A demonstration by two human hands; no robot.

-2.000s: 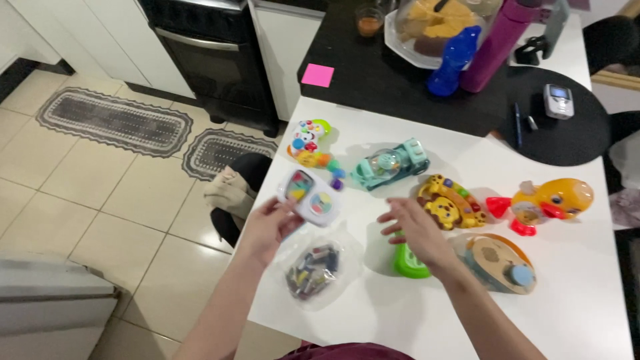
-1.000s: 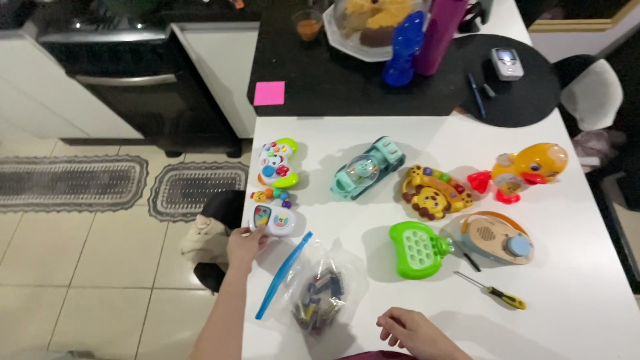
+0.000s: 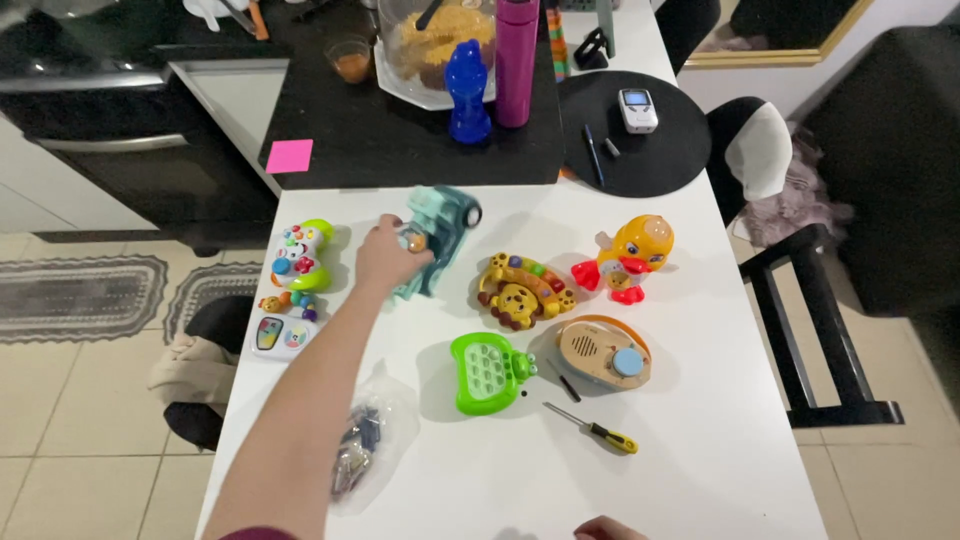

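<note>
My left hand (image 3: 391, 255) grips the teal toy car (image 3: 442, 225), blurred and tilted, near the back left of the white table. Only part of my right hand (image 3: 609, 528) shows at the bottom edge; whether it holds anything is hidden. Left of the car lie a green and white toy controller (image 3: 304, 255), a beaded toy (image 3: 289, 303) and a white toy with a small picture panel (image 3: 283, 337). A plastic bag of batteries (image 3: 360, 450) is partly behind my left forearm. Right of it are a green pop toy (image 3: 487, 373) and a yellow lion toy (image 3: 525, 292).
An orange duck toy (image 3: 634, 255) stands right, above a beige toy radio (image 3: 604, 352). A small dark screwdriver (image 3: 566, 382) and a yellow-handled screwdriver (image 3: 600, 433) lie nearby. Beyond are a blue bottle (image 3: 468, 94), a magenta bottle (image 3: 516, 64) and a pink sticky note (image 3: 289, 156).
My left hand has left the white toy at the left edge and taken hold of the teal car, which is now turned. My right hand has moved mostly out of view.
</note>
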